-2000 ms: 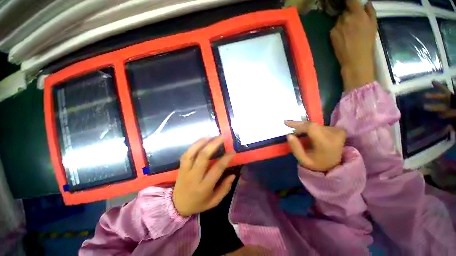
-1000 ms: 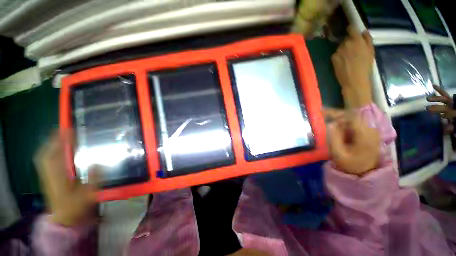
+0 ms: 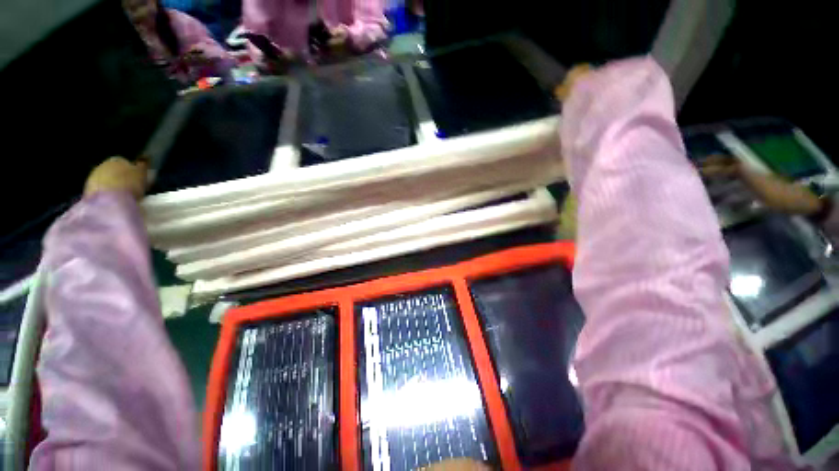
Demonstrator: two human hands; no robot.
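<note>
The red foam tray lies near me, cut off by the bottom edge. Its left and middle tablets show pale vertical lines and strong glare; the right tablet is dark and partly behind my right sleeve. Beyond it stands a stack of white foam trays. The top white tray holds three dark tablets, with small blue spots at the near edges of two. My left hand grips its left end and my right hand its far right end. The fingertips of both hands are mostly hidden.
Neighbouring white trays with tablets are at the right, with another person's hand over them. Part of another white tray shows at the left edge. People in pink smocks are beyond the stack.
My hands have left the red tray and reached forward to the top white tray. The view has tilted up. The red tray's right screen has gone from white to dark; lines show on the other two.
</note>
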